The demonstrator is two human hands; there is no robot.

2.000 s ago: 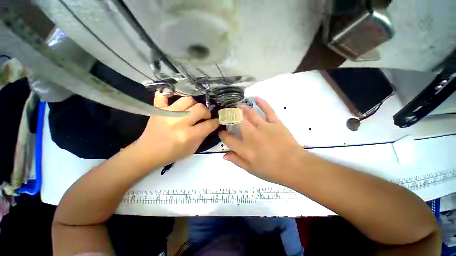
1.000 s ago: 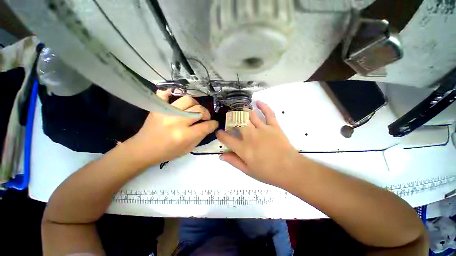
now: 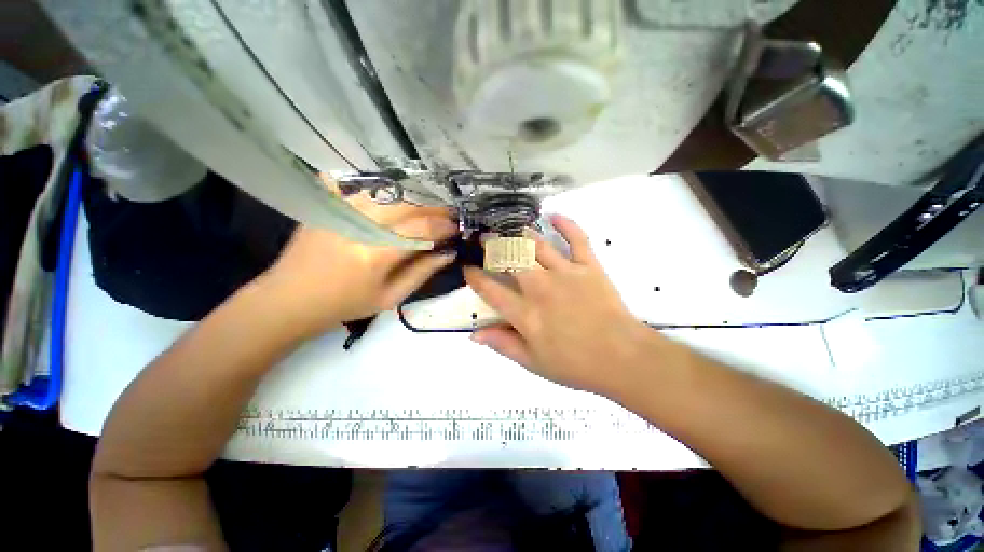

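The black workpiece (image 3: 178, 253) lies bunched on the white table left of the needle area, with a narrow part running under both hands. My left hand (image 3: 361, 264) is on the black cloth, fingers bent beside the machine's needle area and slightly blurred. My right hand (image 3: 556, 307) lies with fingers spread around the cream ribbed knob (image 3: 509, 254), its thumb and fingertips at the cloth's right edge. The off-white sewing machine head (image 3: 399, 65) fills the top. The needle and presser foot are hidden behind the tension discs (image 3: 505, 214) and fingers.
A black phone or wallet (image 3: 761, 216) with a round charm (image 3: 743, 283) lies right of the needle area. A black slotted arm (image 3: 912, 232) is at far right. A printed ruler (image 3: 432, 424) runs along the front edge. A blue basket rim (image 3: 67, 291) is at left.
Compared with one second ago, my left hand has shifted slightly left and flattened, and more of the pale plate edge shows below the cloth. My right hand is nearly unchanged.
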